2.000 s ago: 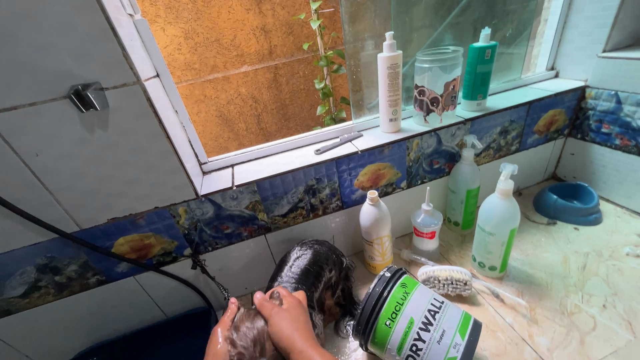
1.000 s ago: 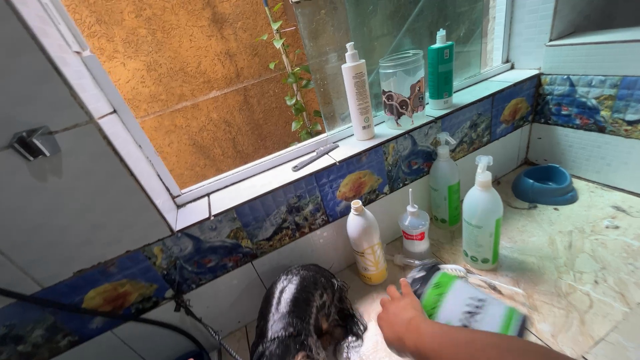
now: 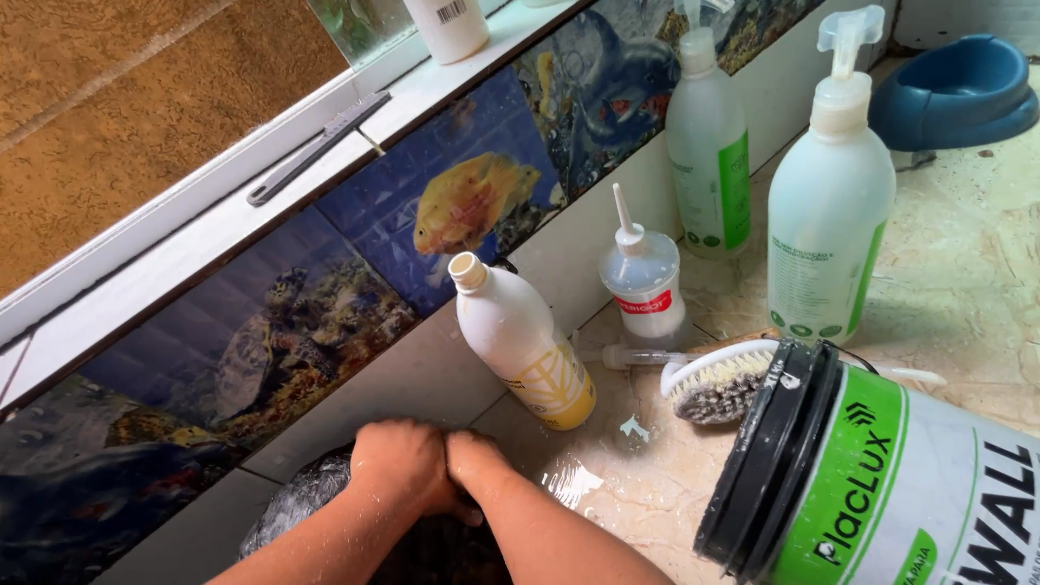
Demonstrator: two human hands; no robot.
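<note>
A wet, dark-coated animal (image 3: 305, 497), seemingly a small dog, is at the bottom centre beside the tiled wall, largely hidden by my arms. My left hand (image 3: 402, 463) presses on its coat, the fingers curled down out of sight. Touching it on the right is my right hand (image 3: 473, 465), also on the dark coat, its fingertips mostly hidden. An uncapped white and yellow bottle (image 3: 524, 341) stands just beyond my hands. Right of it are a clear nozzle bottle (image 3: 642, 284) and a white-backed scrub brush (image 3: 719, 382) with pale and grey bristles.
A plastic drywall compound bucket (image 3: 886, 479) lies tilted at the lower right. Behind it stand two spray bottles (image 3: 829, 211) (image 3: 708, 154) and a blue pet bowl (image 3: 955, 93). On the window sill are a grey-handled tool (image 3: 317, 150) and a white bottle (image 3: 451, 28). The stone surface is wet.
My right hand, over the bucket one second ago, is now on the animal beside my left hand. The bucket has come to rest farther from the wall bottles. The view has moved closer.
</note>
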